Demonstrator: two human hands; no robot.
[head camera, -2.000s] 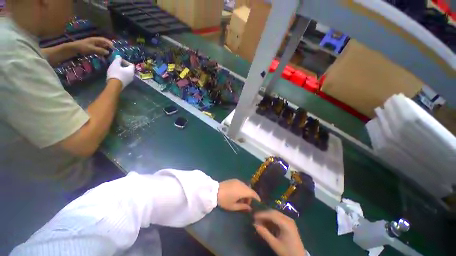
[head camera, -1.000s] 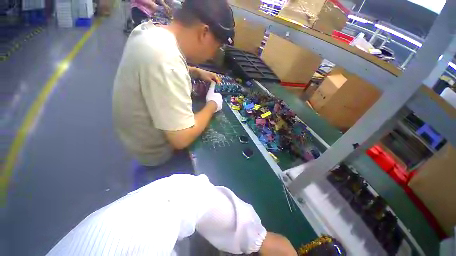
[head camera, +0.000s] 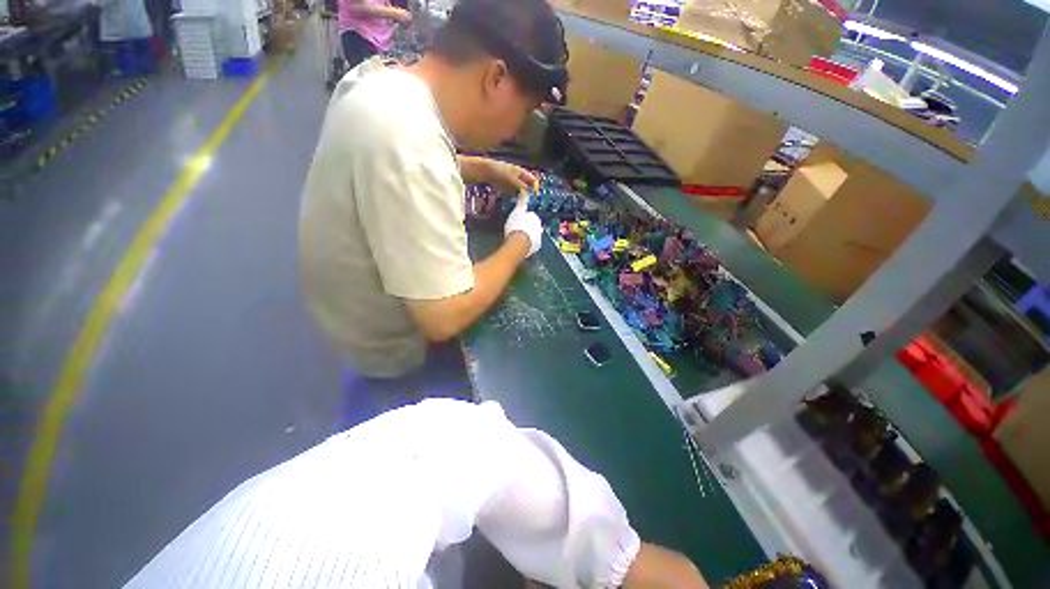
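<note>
My left hand (head camera: 668, 570) is cut off by the bottom edge; only the wrist and back part show past the white striped sleeve, and its fingers are hidden. My right hand is out of the picture. Just right of my left hand, the gold-edged top of the dark screen module rows (head camera: 774, 572) shows at the bottom edge. Two watch units, dark rounded squares with pale rims, lie on the green mat, one nearer (head camera: 596, 354) and one just behind it (head camera: 587, 320). Thin silver tweezers (head camera: 698, 464) lie by the grey post.
A neighbouring worker (head camera: 386, 219) handles parts at the bench's far end. A heap of coloured clips (head camera: 656, 282) lies along the bench. The grey metal post (head camera: 852, 334) crosses the right side, before a white foam tray (head camera: 829, 495) holding dark-and-gold rows. Cardboard boxes (head camera: 852, 224) stand behind.
The view has swung left and up, so my right hand and most of the module rows have left the picture. My left hand now shows only at the bottom edge.
</note>
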